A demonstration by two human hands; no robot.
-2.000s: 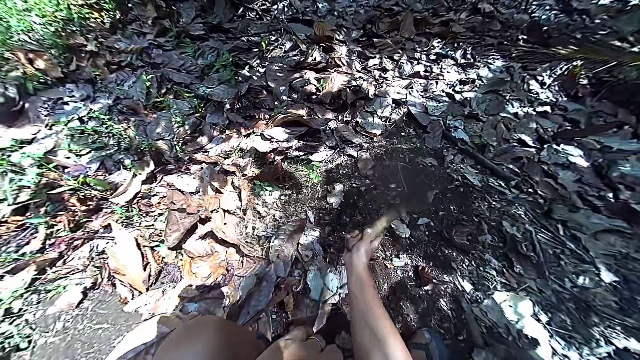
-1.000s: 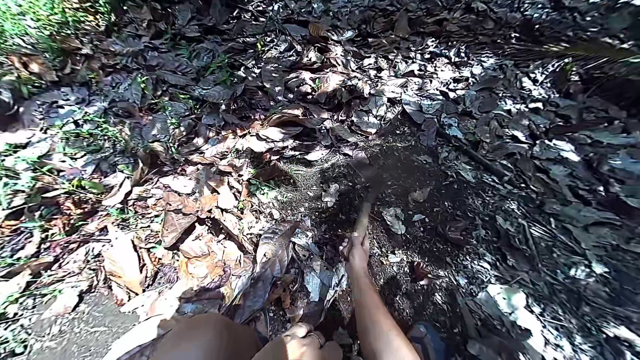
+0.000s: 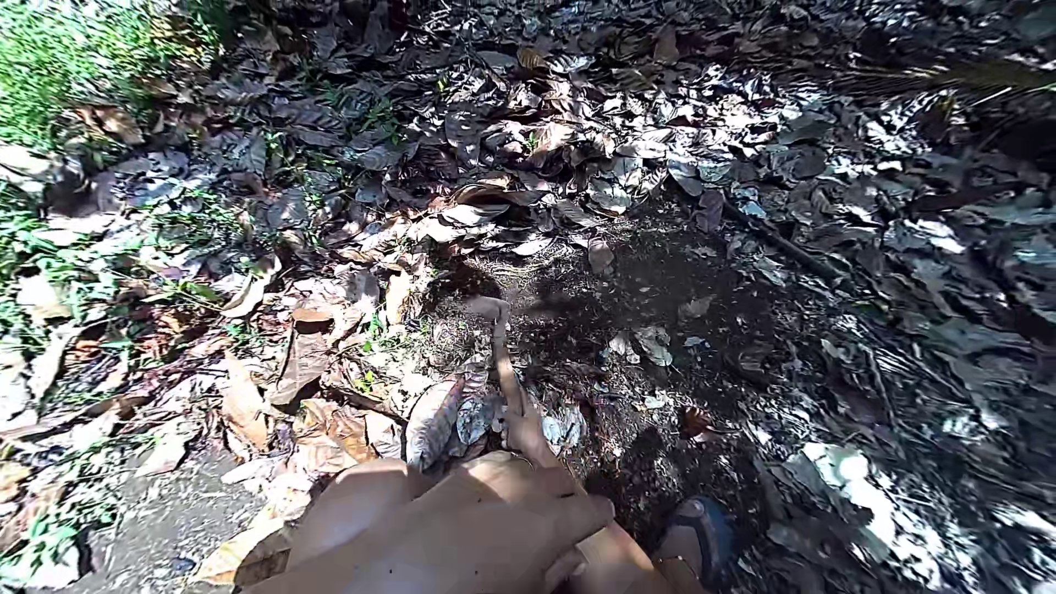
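Note:
My right hand is closed around a thin hooked tool, possibly a wooden stick. Its shaft points away from me, and its bent end turns left just above bare dark soil. Blur hides the detail of that end. In the foreground my left hand lies across my right forearm, its fingers at the forearm's right side; whether they grip it is unclear. A long curled dry leaf lies left of the right hand.
Dry brown leaves cover much of the ground. Green plants grow at upper left. A dark stick lies right of the soil patch. My sandalled foot is at lower right, my bent knee at lower left.
My left hand has moved from beside my knee to over my right forearm. My right hand has shifted left with the tool, whose far end has swung left over the soil.

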